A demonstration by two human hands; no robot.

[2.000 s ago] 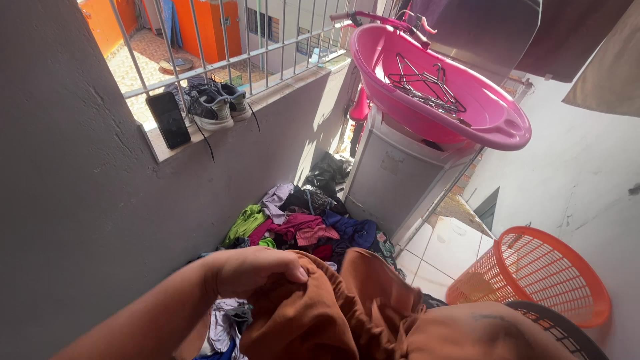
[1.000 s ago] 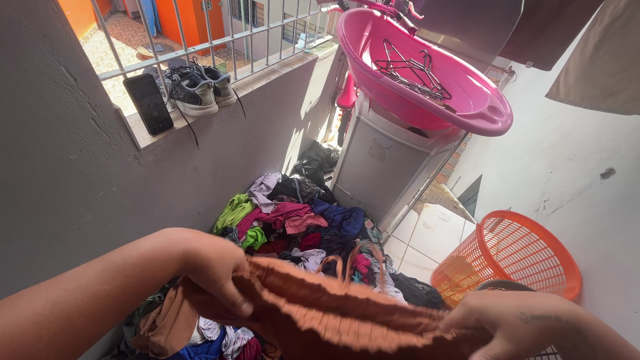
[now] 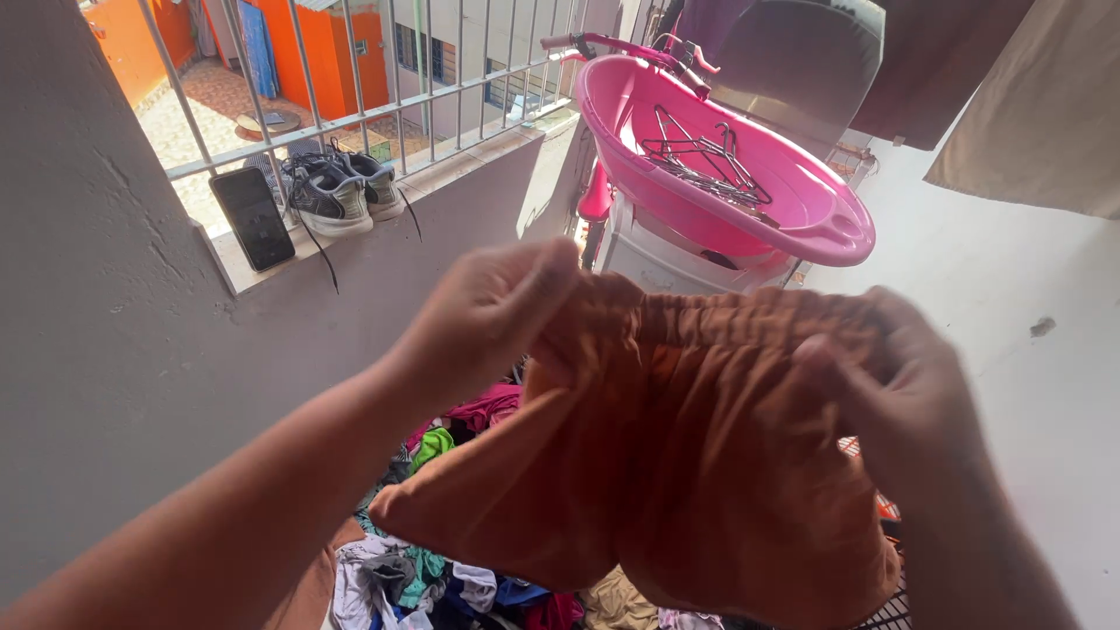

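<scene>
A pair of rust-brown shorts [image 3: 700, 437] with a gathered elastic waistband hangs spread between my two hands. My left hand [image 3: 503, 306] pinches one end of the waistband, its fingers blurred. The other end is gripped by my right hand [image 3: 901, 385], thumb at the front. Below and behind the shorts lies a heap of mixed clothes [image 3: 437, 569], partly hidden by them. Another brown cloth [image 3: 315, 582] shows beside the heap, near my left forearm.
A pink plastic baby bathtub [image 3: 822, 210] with wire hangers [image 3: 709, 166] rests on a white appliance [image 3: 647, 258]. Sneakers [image 3: 337, 197] and a smartphone [image 3: 254, 219] stand on the ledge by the barred window. Fabric [image 3: 1041, 114] hangs at upper right. An orange basket is mostly hidden.
Both hands have risen with the brown garment, which now hangs open below its waistband. Two seconds ago it was bunched low in front of me. The garment now covers much of the heap.
</scene>
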